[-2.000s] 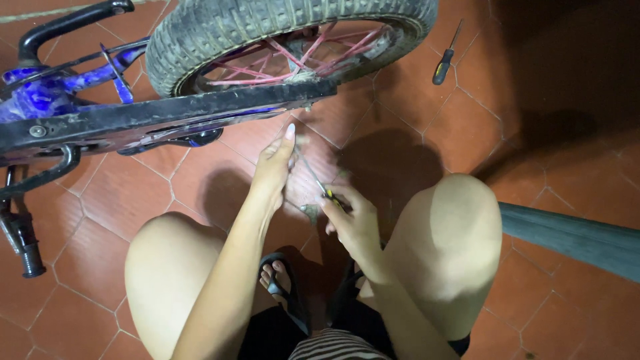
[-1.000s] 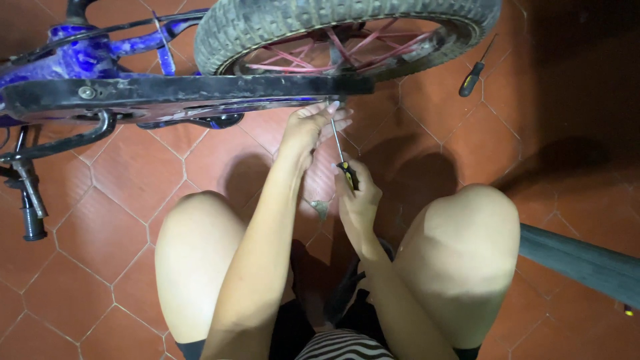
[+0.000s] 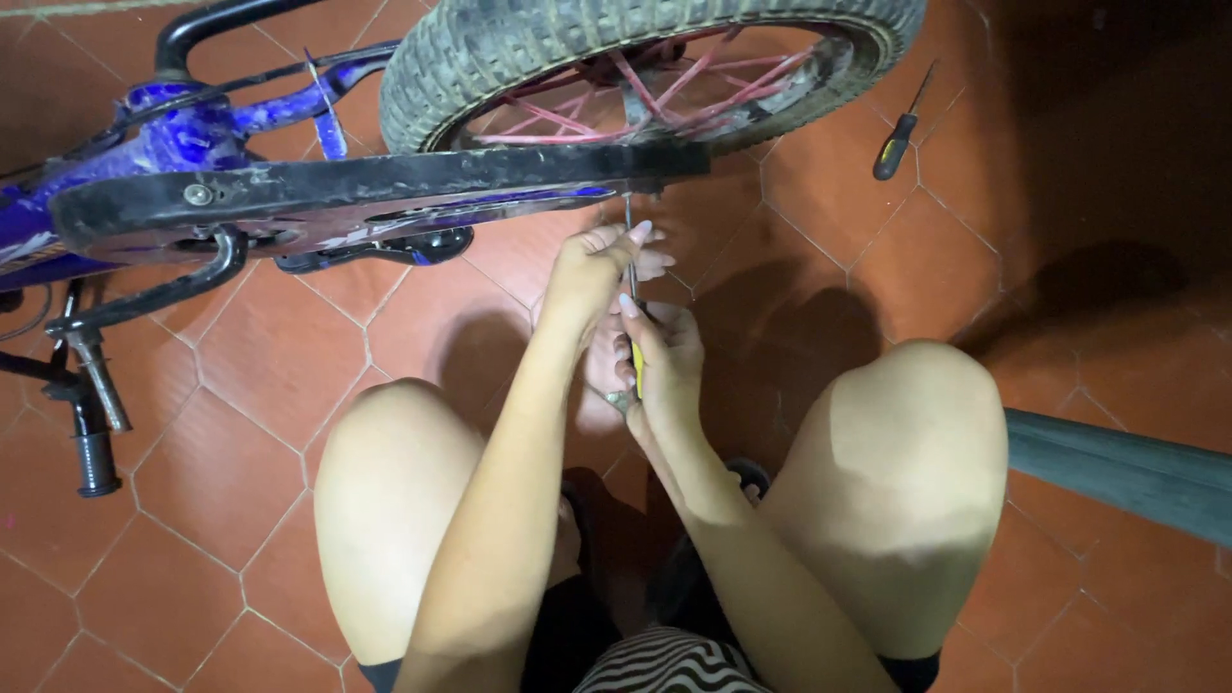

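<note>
My right hand is closed on the yellow and black handle of a screwdriver, whose shaft points up to the lower edge of the bicycle's black chain guard. My left hand has its fingers about the screwdriver's shaft, just below the guard. Whether the tip sits in a screw cannot be told. Above the guard is the rear wheel, with a knobby tire and pink spokes. The blue frame and a black crank arm lie to the left.
A second screwdriver lies on the red tiled floor at the upper right. A handlebar grip is at the left, and a bicycle saddle shows below the guard. A grey-green bar lies beside my right knee.
Two seconds ago the screwdriver slanted below the guard; now its shaft stands nearly in line with the view, up at the guard's edge. Both hands have moved closer to the guard.
</note>
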